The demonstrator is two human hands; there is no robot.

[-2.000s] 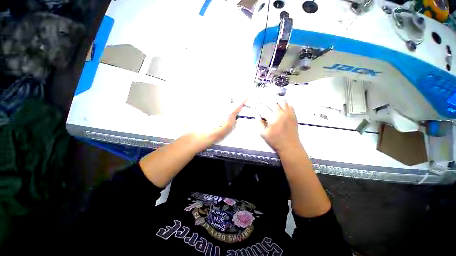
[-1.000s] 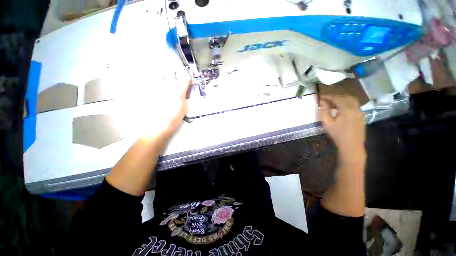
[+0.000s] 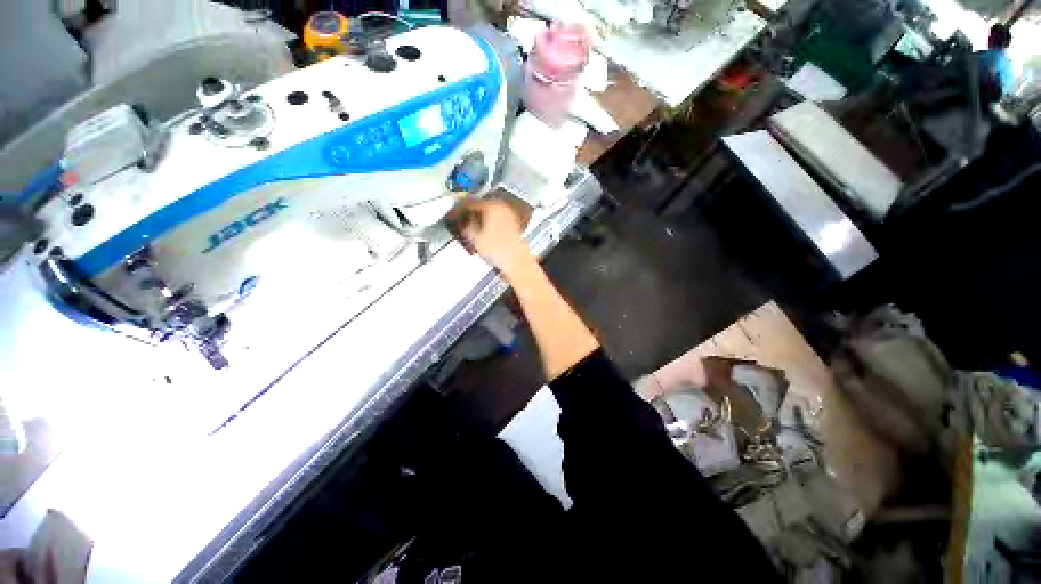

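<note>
My right hand (image 3: 498, 235) is at the right end of the sewing table, with its fingers bent over the brown fabric pieces (image 3: 519, 210) below the control panel. The fingertips are small and blurred, so a grip on a piece cannot be told. A blurred pinkish-brown shape at the lower left corner may be part of my left hand, beside a greyish fabric piece (image 3: 63, 550). The JACK machine (image 3: 274, 188) stands behind, its presser foot (image 3: 211, 342) at the left with no hand at it.
The blue control panel (image 3: 425, 126) is lit. A pink thread cone (image 3: 559, 57) stands behind the machine. Small pale pieces lie under the arm. A board (image 3: 788, 342) with piled cut pieces (image 3: 742, 422) is low at the right. A grey-topped bench (image 3: 799, 200) stands farther back.
The view has swung right, so the machine sits farther left. My right hand left the needle area and reached the brown pieces. My left hand, earlier beside the needle, is no longer clearly seen.
</note>
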